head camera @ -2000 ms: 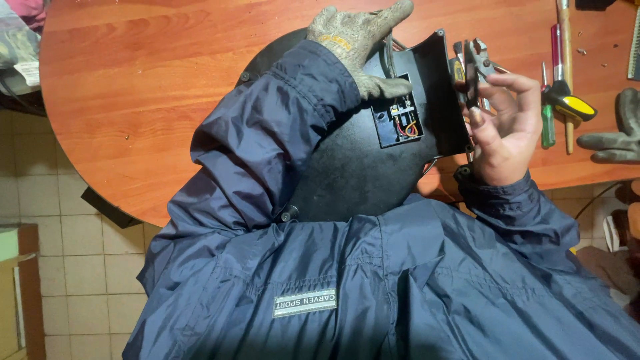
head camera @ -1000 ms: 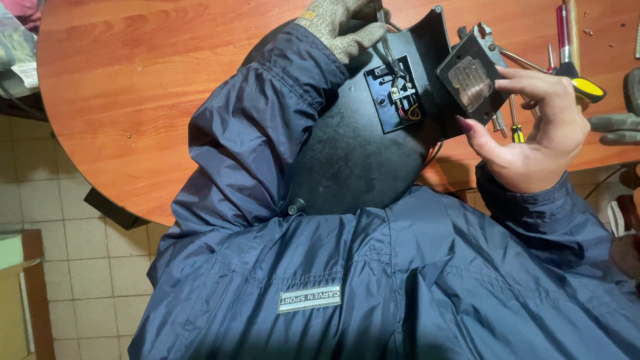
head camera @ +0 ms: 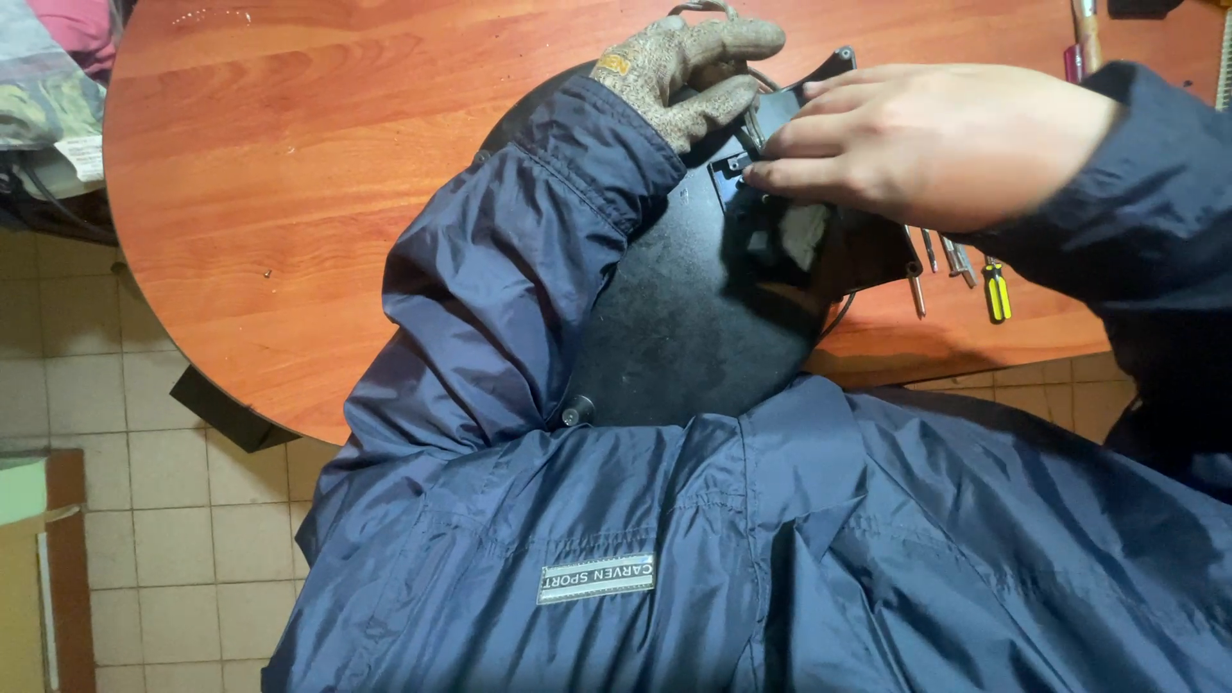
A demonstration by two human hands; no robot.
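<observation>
A round black plastic housing (head camera: 664, 318) rests against my jacket and over the table edge. My left hand (head camera: 688, 72), in a speckled work glove, is at its top with a grey cable (head camera: 754, 125) by the fingers; whether it grips the cable is unclear. My bare right hand (head camera: 895, 135) reaches over the housing, fingertips at a rectangular opening (head camera: 729, 173) with small parts inside. That hand covers most of the opening, so what its fingers hold cannot be told. A black flared part (head camera: 833, 67) of the housing sticks out behind the right fingers.
Under my right forearm a yellow-and-black screwdriver (head camera: 997, 294) and several metal tools lie on the wooden table (head camera: 289, 192). A wooden handle (head camera: 1088, 38) is at the back right. A plastic bag (head camera: 43, 87) sits at the far left. A dark box-like object (head camera: 231, 409) shows below the table edge.
My right hand has moved left onto the opening in the housing. One second ago it was at the right, holding a dark plate with a clear window. The gloved left hand stays at the top.
</observation>
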